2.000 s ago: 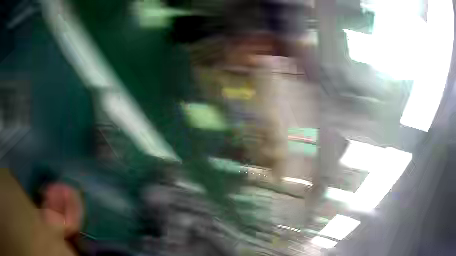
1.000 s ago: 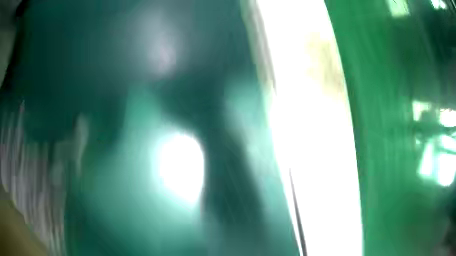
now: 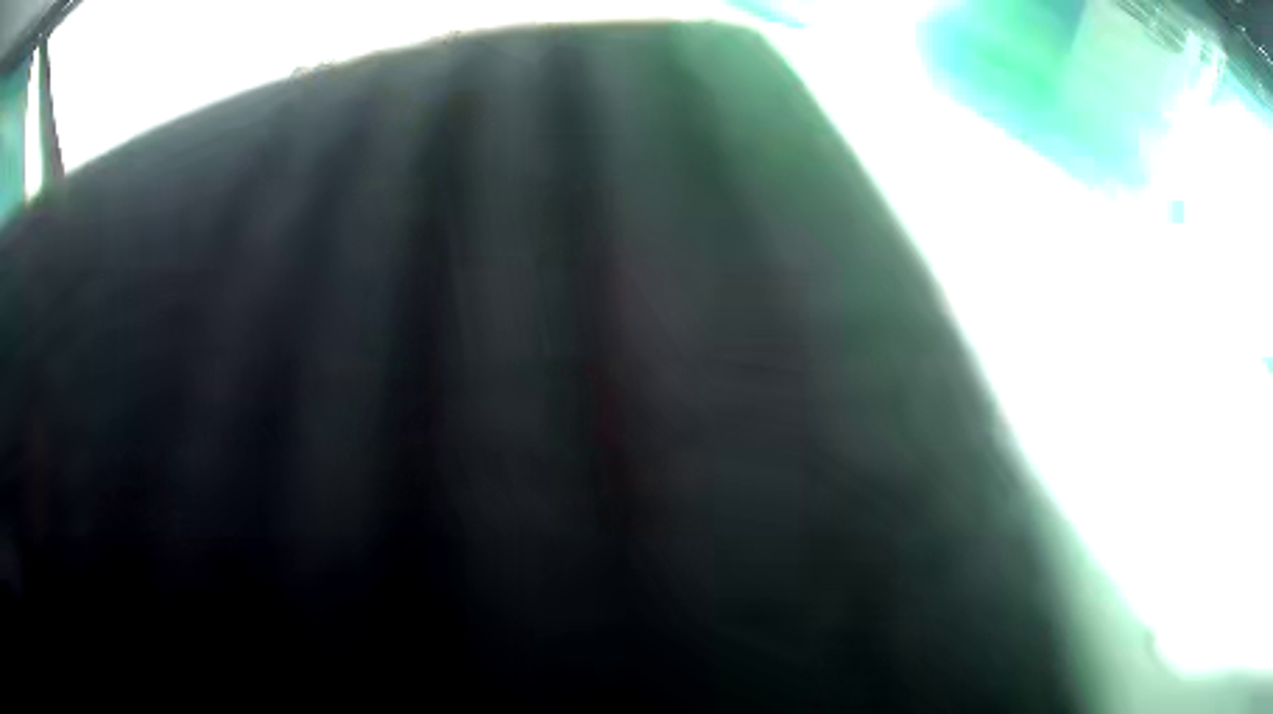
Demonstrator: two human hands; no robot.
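A large dark, blurred shape (image 3: 559,377) fills most of the view, very close to the camera. It has soft vertical streaks and a faint green tint at its upper right. I cannot tell what it is. Neither my left hand nor my right hand can be made out, and no worked part can be made out.
An overexposed white band (image 3: 977,279) runs from the top down the right side. A blurred green-turquoise patch (image 3: 1012,84) shows at the upper right. A thin dark line (image 3: 49,112) stands at the upper left edge.
The green surface and white strip seen earlier have given way to the close dark shape. The camera has moved strongly. The skin-coloured blur at the earlier lower left is gone.
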